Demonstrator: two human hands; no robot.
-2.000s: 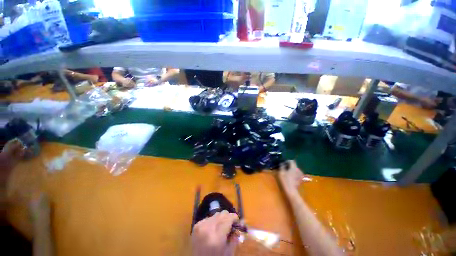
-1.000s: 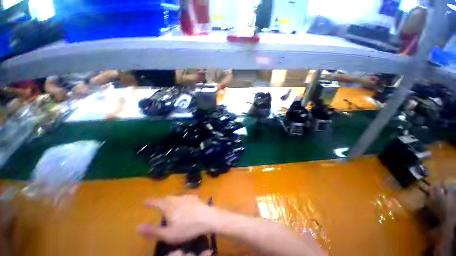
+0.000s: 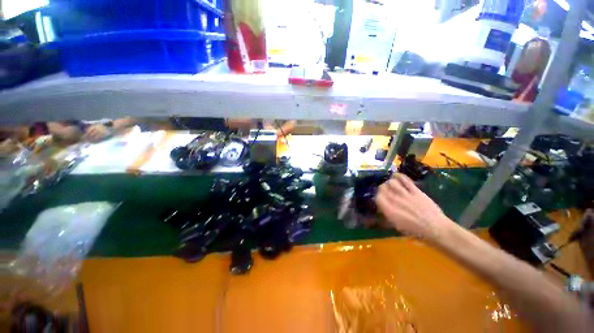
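Note:
My right hand (image 3: 407,207) reaches in from the right over the green strip (image 3: 143,224). Its fingers are on a round black housing unit (image 3: 366,194) with a pale lower part, blurred, and appear to grip its right side. Another black unit (image 3: 413,167) stands just behind the hand. My left hand is not in view. At the bottom left corner a dark unit (image 3: 32,319) is cut off by the edge, with a flat black stick (image 3: 83,309) upright beside it.
A heap of glossy black parts (image 3: 251,211) lies mid-strip, left of my hand. A clear plastic bag (image 3: 65,231) lies further left. A pale shelf (image 3: 273,97) with a slanting post (image 3: 505,169) crosses above. Other people's hands show opposite; a black and silver unit (image 3: 524,231) stands right.
My right hand has moved from above the front unit to the units on the strip, and one there has shifted nearer. The view has turned right, leaving the front unit at the lower left.

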